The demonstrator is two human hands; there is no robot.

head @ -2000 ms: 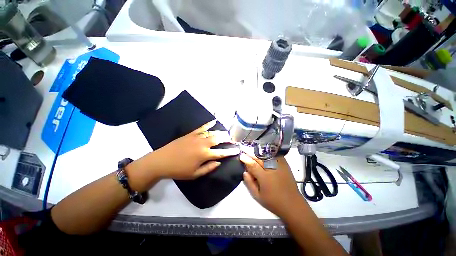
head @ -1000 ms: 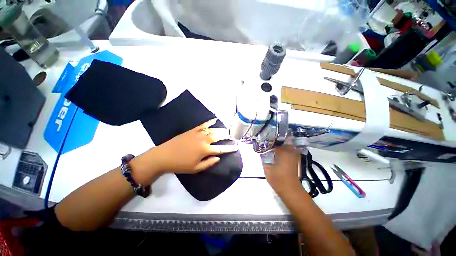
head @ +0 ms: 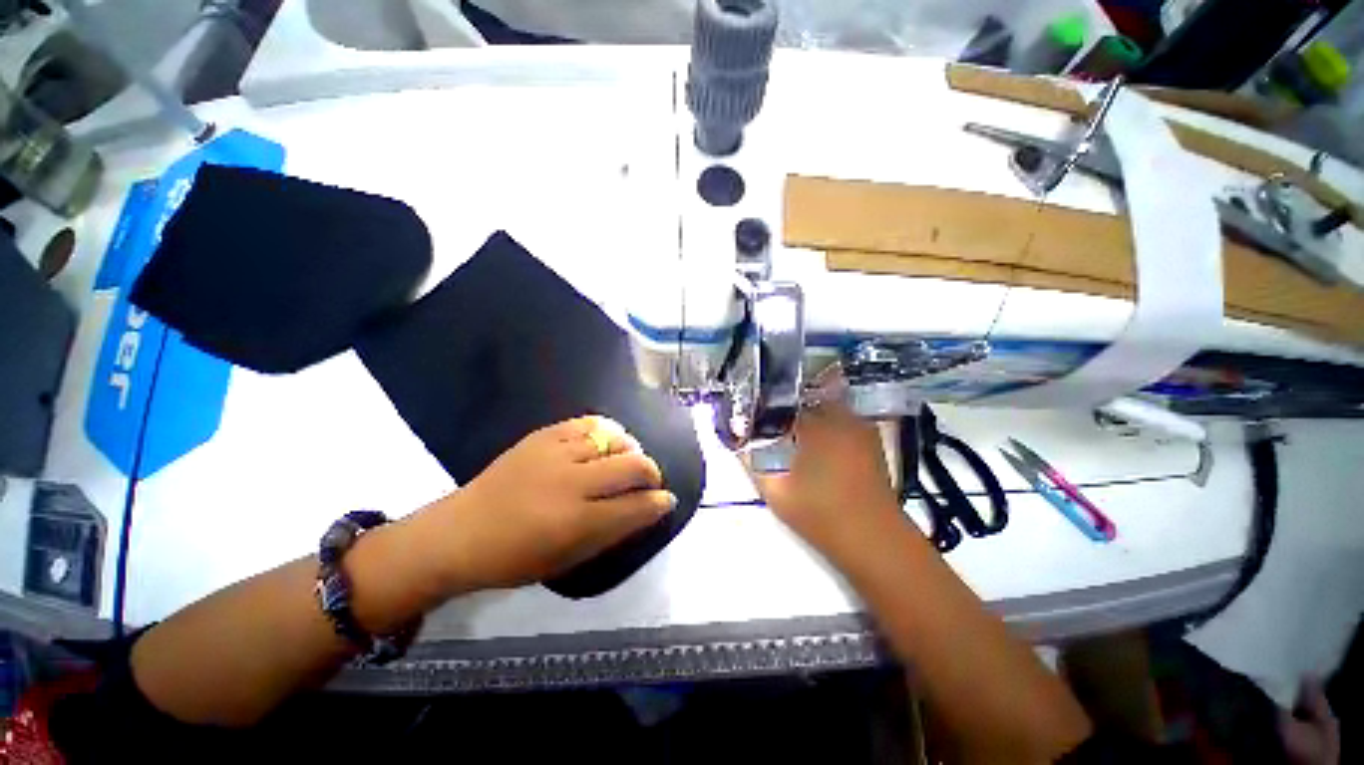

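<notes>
A black fabric panel (head: 501,351) with a rounded end lies flat on the white table, its right edge by the lit needle area (head: 703,411). My left hand (head: 566,501) rests on the panel with its fingers curled; whether it pinches anything is not clear. My right hand (head: 823,463) is right of the needle, its fingers partly hidden behind the machine head; what they hold cannot be seen. A second black panel (head: 284,266) lies at the left, partly on a blue sheet (head: 165,381), touching or nearly touching the first.
The white sewing machine (head: 883,314) stretches right, with cardboard strips (head: 957,224) on top. Black-handled shears (head: 957,486) and pink and blue snips (head: 1065,493) lie right of my right hand. A ruler scale (head: 628,658) runs along the front edge. A person's hand (head: 1313,732) shows at lower right.
My left hand has curled its fingers and moved back from the needle. My right hand has moved from the panel's edge to behind the machine head. The camera view has shifted.
</notes>
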